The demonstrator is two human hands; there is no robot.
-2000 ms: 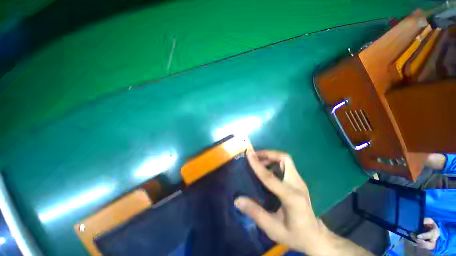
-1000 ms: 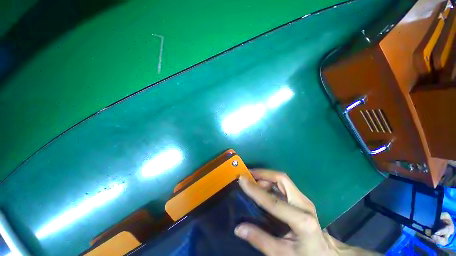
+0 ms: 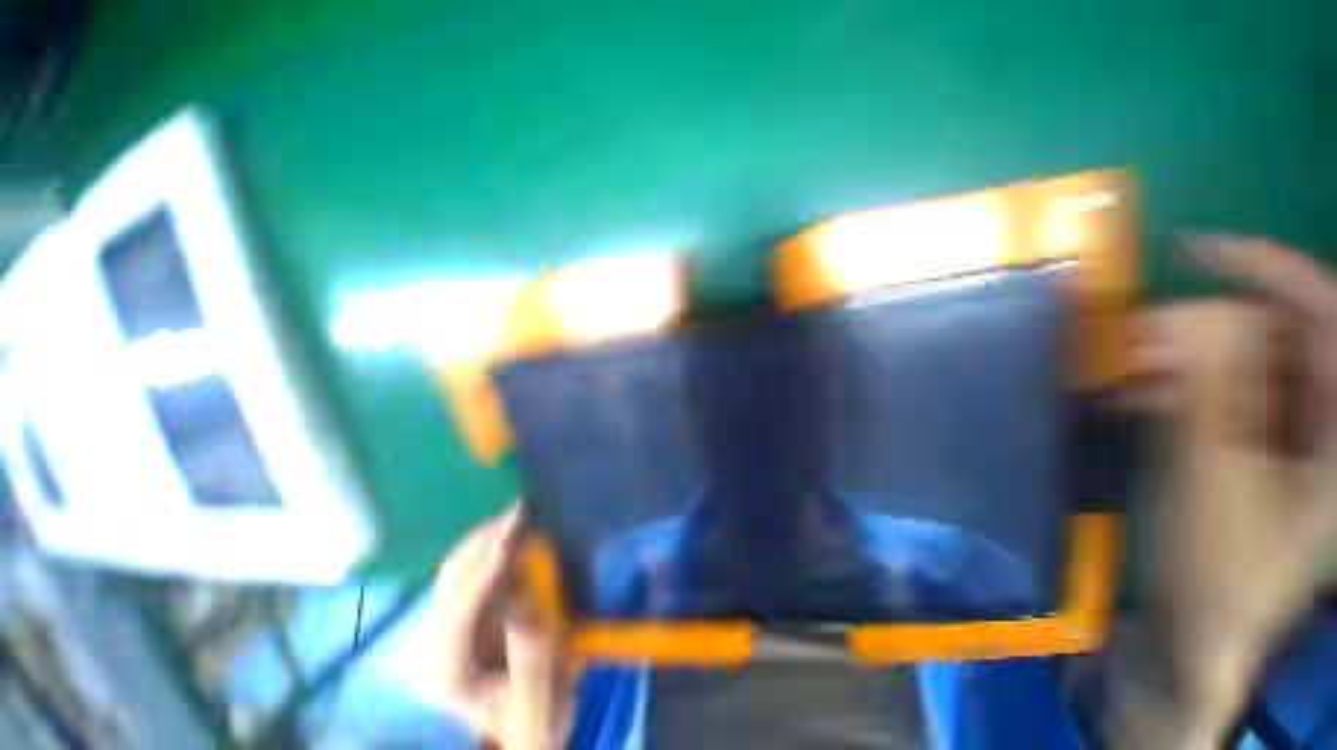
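A glossy dark screen panel (image 3: 938,440) lies in the orange fixture (image 3: 667,642), with raised orange blocks around its edges. The panel reflects a blue-clothed figure. My left hand (image 3: 506,630) is at the left short edge of the fixture, fingers against its side. My right hand (image 3: 1246,381) is at the right side of the fixture, fingertips by the upper right block, partly hidden and blurred. Whether either hand grips the fixture is hard to tell. The whole view is motion-blurred.
A white foam tray (image 3: 315,484) with dark panels in its recesses stands at the left. The green bench top (image 3: 587,117) extends beyond the fixture. Pale blue cloth and blurred grey structures show at the lower left.
The view has swung left, bringing the foam tray and my left hand in and the brown box out. The whole fixture now shows. My right hand has moved from over the panel to the fixture's right side.
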